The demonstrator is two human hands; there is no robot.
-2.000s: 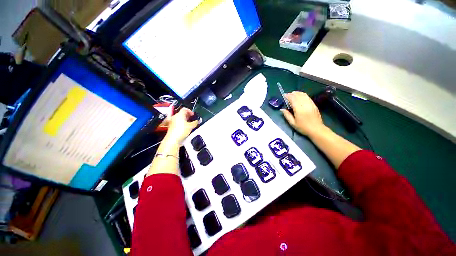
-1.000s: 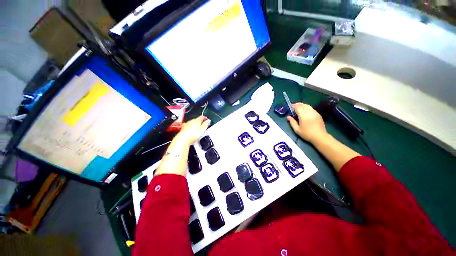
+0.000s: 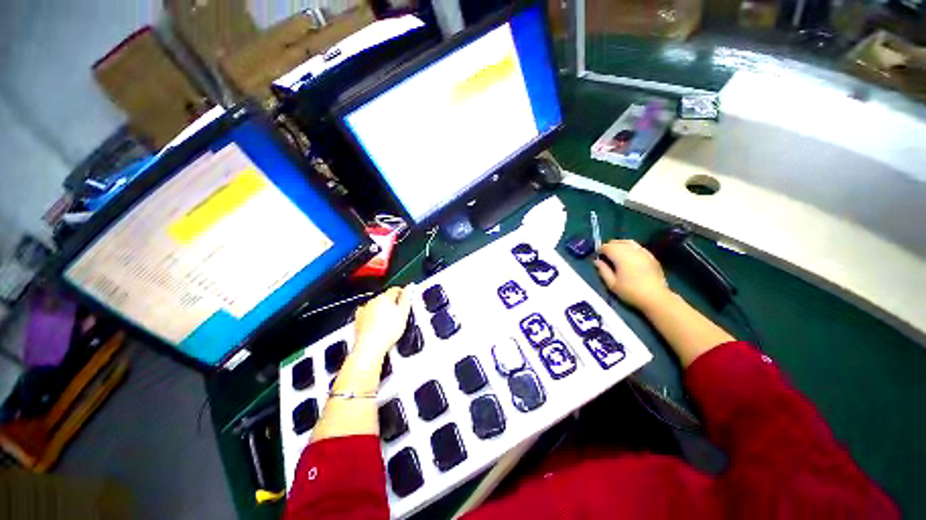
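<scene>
The white tray (image 3: 477,289) lies slanted in front of me with several black rounded-square watch bodies, some plain and dark (image 3: 432,399), others white-patterned (image 3: 557,359) at its right. My left hand (image 3: 383,319) is over the tray's upper left part, back up, close to a dark unit; its fingertips are hard to make out, so its grip is unclear. My right hand (image 3: 633,272) rests on the green mat right of the tray, with a thin silver stick (image 3: 595,230) at its fingertips. A small dark unit (image 3: 580,246) lies beside the stick.
Left monitor (image 3: 213,244) and right monitor (image 3: 457,112) stand behind the tray, with a red item (image 3: 379,252) and leads between them. A black corded handle-shaped device (image 3: 701,266) lies right of my right hand. Behind are a clear parts box (image 3: 632,136) and a white panel (image 3: 792,193) with a round hole.
My left hand has moved from beside the red item back over the tray. A dark object now shows near the tray's upper edge where it was. My right hand stays by the stick.
</scene>
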